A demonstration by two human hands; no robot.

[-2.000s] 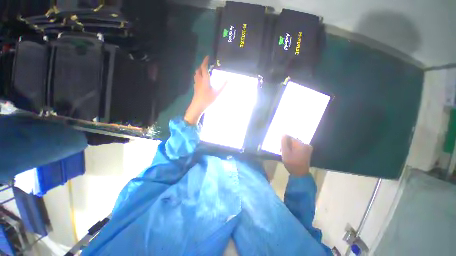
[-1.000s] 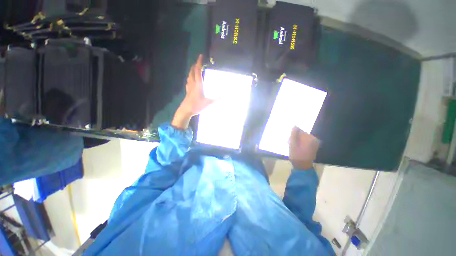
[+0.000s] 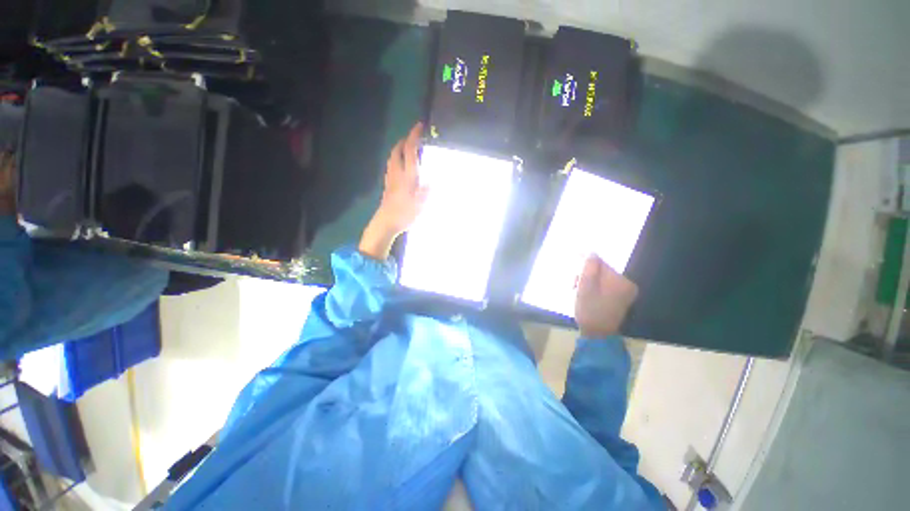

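Note:
Two tablets with glaring white screens lie side by side in front of me, the left tablet (image 3: 461,225) nearly straight and the right tablet (image 3: 599,225) tilted. My left hand (image 3: 401,190) lies along the left tablet's left edge, fingers towards its far corner; whether it grips the edge is unclear. My right hand (image 3: 603,297) is over the near right part of the right tablet, fingers curled, a fingertip at the white screen. Beyond lie two dark tablets with green logo and yellow text, the far left one (image 3: 479,75) and the far right one (image 3: 589,85).
The tablets lie on a dark green bench mat (image 3: 733,215). Dark unlit tablets (image 3: 152,165) stand in rows at the left, with more piled behind. Another person's blue sleeve (image 3: 75,294) is at the left edge. Blue bins (image 3: 115,349) are at lower left. A pale wall runs behind the bench.
My left hand's fingers now lie closer along the left tablet's edge, its thumb no longer spread over the screen. My right fingertip has moved up and right on the right screen since the earliest frame.

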